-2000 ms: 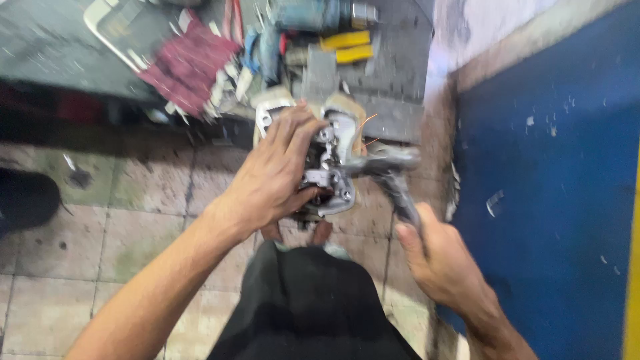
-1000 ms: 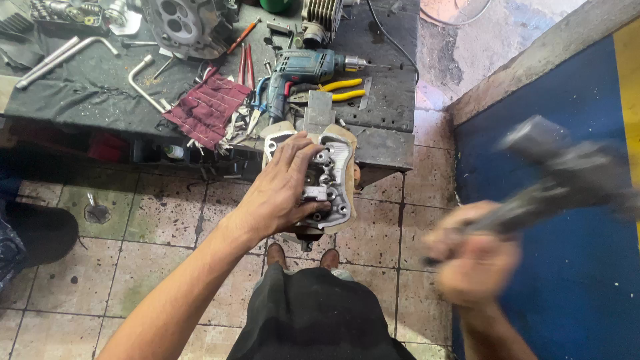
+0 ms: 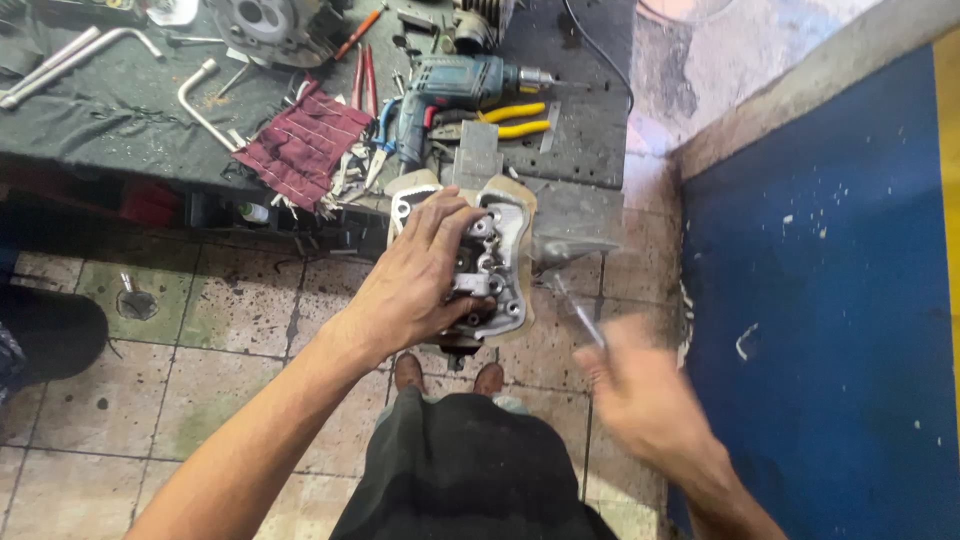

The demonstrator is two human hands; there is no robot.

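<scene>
A metal engine cylinder head is at the bench edge, over pale flat pieces that look like wood or card. My left hand lies across it, fingers over the top and thumb at the lower part, holding it. To its right, my right hand is closed around the handle of a hammer. The hammer and that hand are blurred by motion. The hammer's head end is close to the right side of the cylinder head; whether they touch I cannot tell.
On the bench lie a power drill, yellow-handled pliers, a maroon cloth, wrenches and engine parts. A blue wall stands right. Part of another person shows at far left.
My right hand and the hammer swung away to the right, then came back left and are now beside the cylinder head. My left hand has stayed on it.
</scene>
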